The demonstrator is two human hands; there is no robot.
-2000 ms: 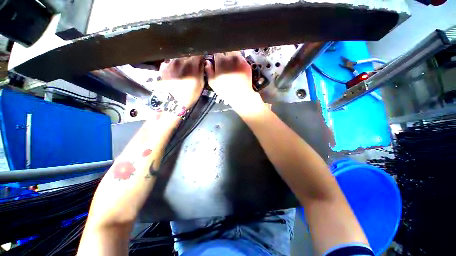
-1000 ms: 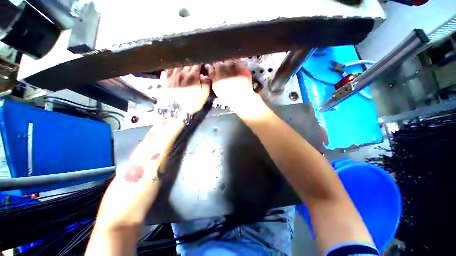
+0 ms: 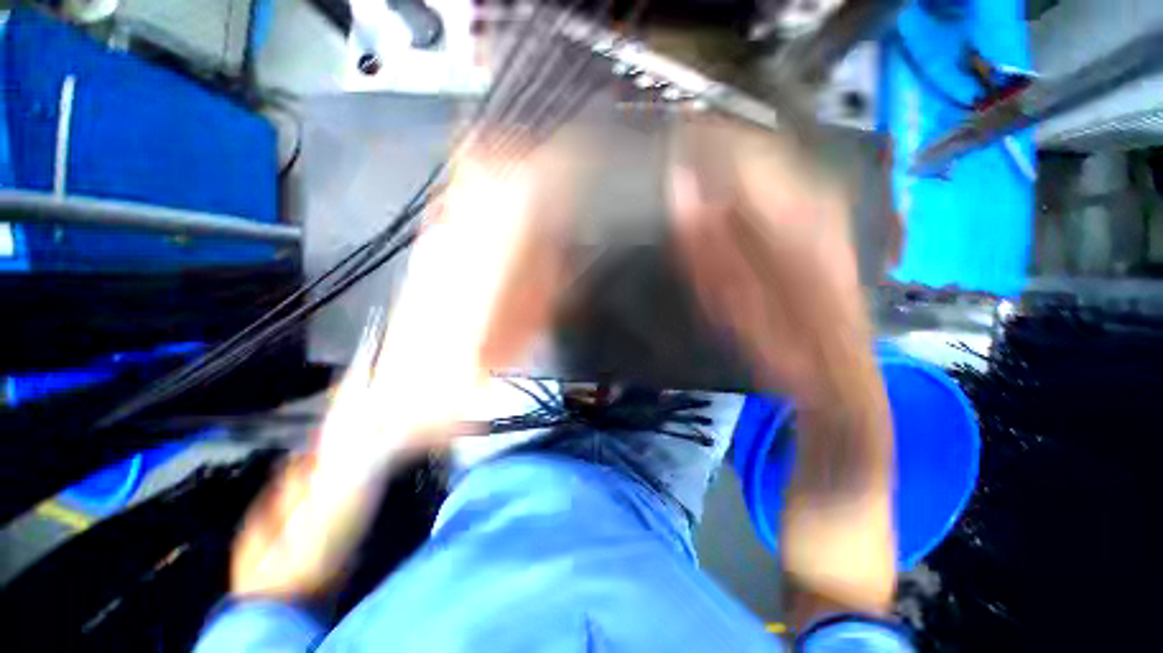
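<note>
My left hand (image 3: 504, 242) and my right hand (image 3: 753, 230) are over the grey work plate (image 3: 364, 166), both strongly blurred. A silver loading bar (image 3: 657, 79) lies slanted just beyond the hands, with small blocks along its edge. Thin black cables (image 3: 542, 77) fan out at its left end, beside my left hand. More cables (image 3: 357, 262) run from near my left hand down to the left. Blur hides the fingertips, so whether either hand grips the bar or cables cannot be told.
A blue bucket (image 3: 937, 459) stands at the right, beside a dense curtain of black cables (image 3: 1084, 485). A grey rail (image 3: 153, 217) and dark cable bundles are at the left. Short cables (image 3: 650, 415) lie at the plate's front edge, near the lap. A blurred metal bar slants at upper right.
Both hands have come back from under the platen to over the work plate. The view has tipped downward. The loading bar and fanned cables now show beyond the hands.
</note>
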